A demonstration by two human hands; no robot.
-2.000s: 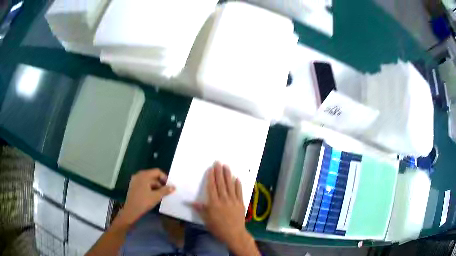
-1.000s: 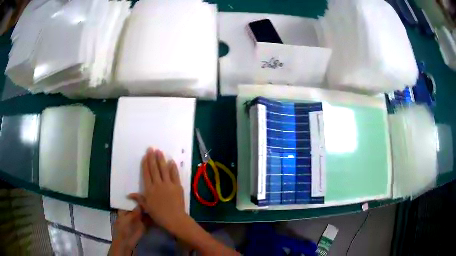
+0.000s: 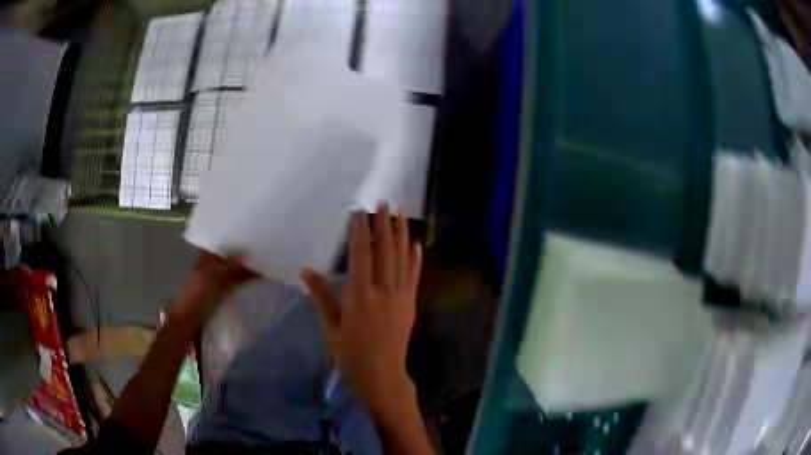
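A white-faced panel (image 3: 285,178) is off the bench, tilted, in front of the wire rack at the left. My left hand (image 3: 218,271) grips its near lower edge; the fingertips are blurred and partly hidden. My right hand (image 3: 378,302) is beside the panel's lower right edge, palm down, with fingers extended and thumb apart. The thumb is close to the panel's near edge; whether it touches cannot be told. The panel's far end is blurred against the white panels behind it.
The wire mesh rack (image 3: 111,160) holds rows of white-faced panels (image 3: 164,58). The dark green bench (image 3: 614,195) runs down the right, with a pale block of sheets (image 3: 605,324) near its edge, small white scraps and white film piles (image 3: 756,227). A red printed item (image 3: 44,347) is at lower left.
The view has swung left from the bench to the rack. The panel has left the bench and is held up in my left hand. My right hand no longer lies flat on its face.
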